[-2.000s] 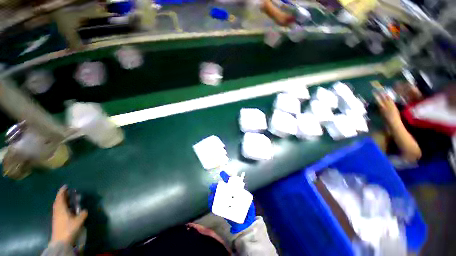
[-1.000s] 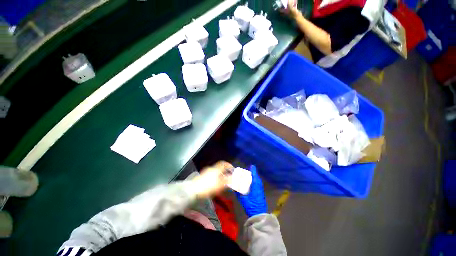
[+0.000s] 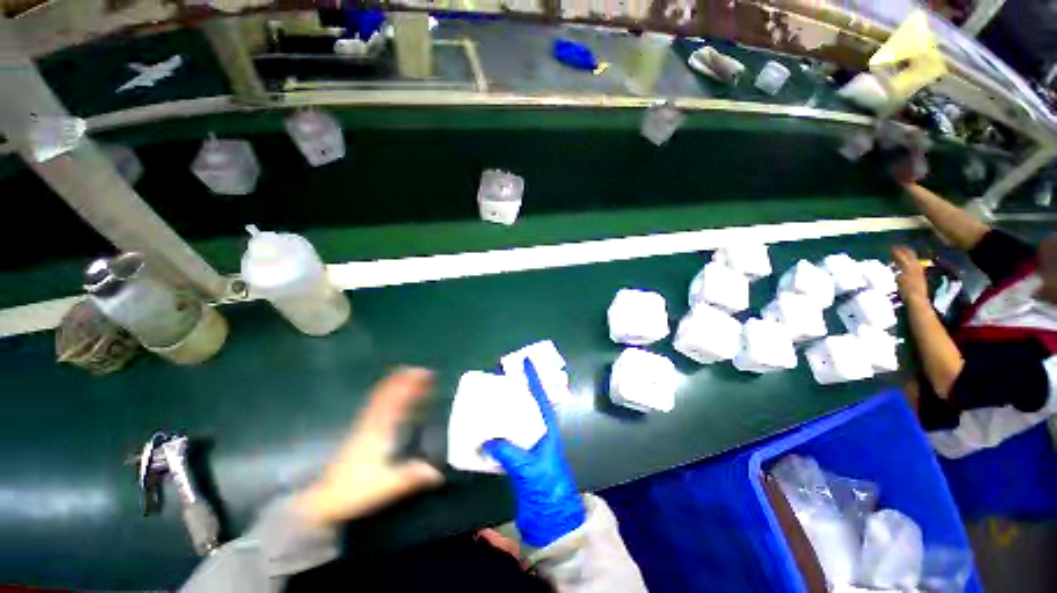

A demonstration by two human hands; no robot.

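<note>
My right hand (image 3: 540, 469), in a blue glove, has its thumb and forefinger on a white piece (image 3: 481, 423), likely a plug-in unit, over the green bench. Its underside is hidden. A second white piece (image 3: 539, 365), unit or folded cloth, I cannot tell, shows just behind it. My left hand (image 3: 377, 452) is bare, blurred and empty, fingers apart, left of the held piece. Two white units (image 3: 638, 316) stand right of my hands, with a group of several more (image 3: 765, 344) beyond. A metal air gun (image 3: 180, 487) lies on the bench at the left.
A white bottle (image 3: 292, 282) and a clear container (image 3: 157, 307) stand by the post. Units (image 3: 501, 197) sit on the dark belt behind the white strip (image 3: 464, 265). A blue tote (image 3: 759, 469) with clear bags is at lower right. Another person's arms (image 3: 937, 336) reach in at right.
The view has swung back to the bench. My hands, together on a unit near my body before, are now apart. My right hand is over the bench with a white piece; my left hand is open.
</note>
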